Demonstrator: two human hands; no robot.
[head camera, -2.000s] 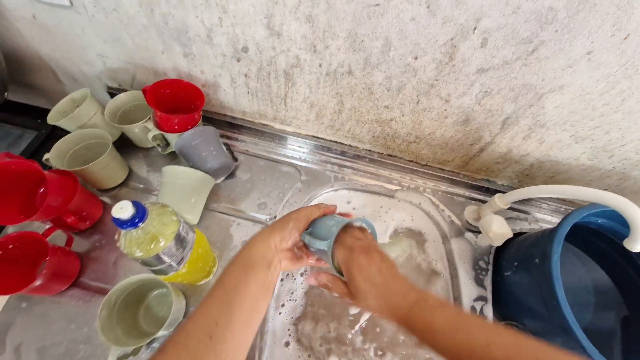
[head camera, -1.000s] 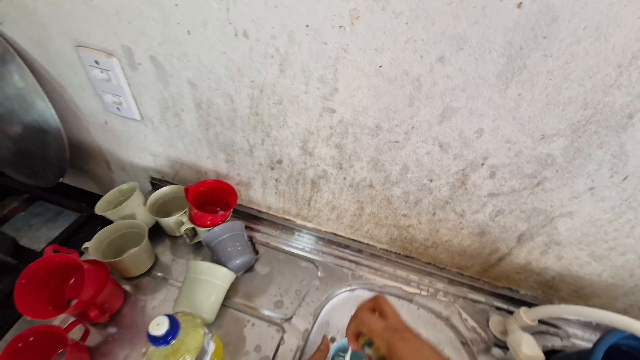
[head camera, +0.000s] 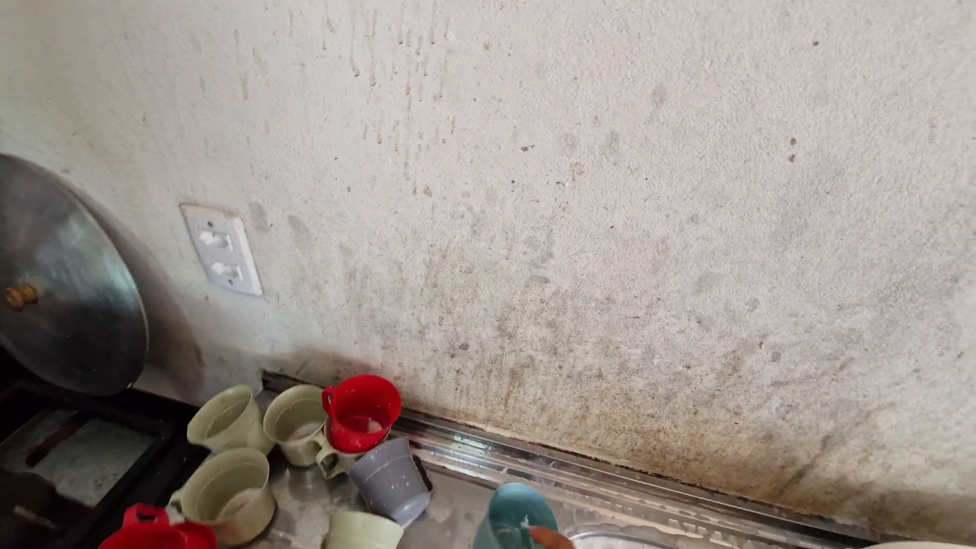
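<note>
At the bottom edge, a finger of my right hand (head camera: 552, 538) reaches over the near rim of a wet teal plastic cup (head camera: 520, 509); the rest of that hand is out of frame. The cup is tilted, its mouth partly facing me, beside the sink's rim. My left hand is not in view. Left of the teal cup are a pale green cup (head camera: 363, 532) and a tilted gray cup (head camera: 390, 480). A red cup (head camera: 361, 415) sits on a pale green one, with several more pale green cups around. Another red cup (head camera: 156, 536) is cut off at lower left.
A stained wall (head camera: 579, 229) rises behind the steel sink counter (head camera: 473, 496). A white switch plate (head camera: 221, 248) is on the wall. A large metal lid (head camera: 72, 282) leans at the left, above a dark stove (head camera: 91, 457).
The view has tilted far up, leaving most of the sink out of frame. The teal cup has moved from the sink basin toward the other cups on the left.
</note>
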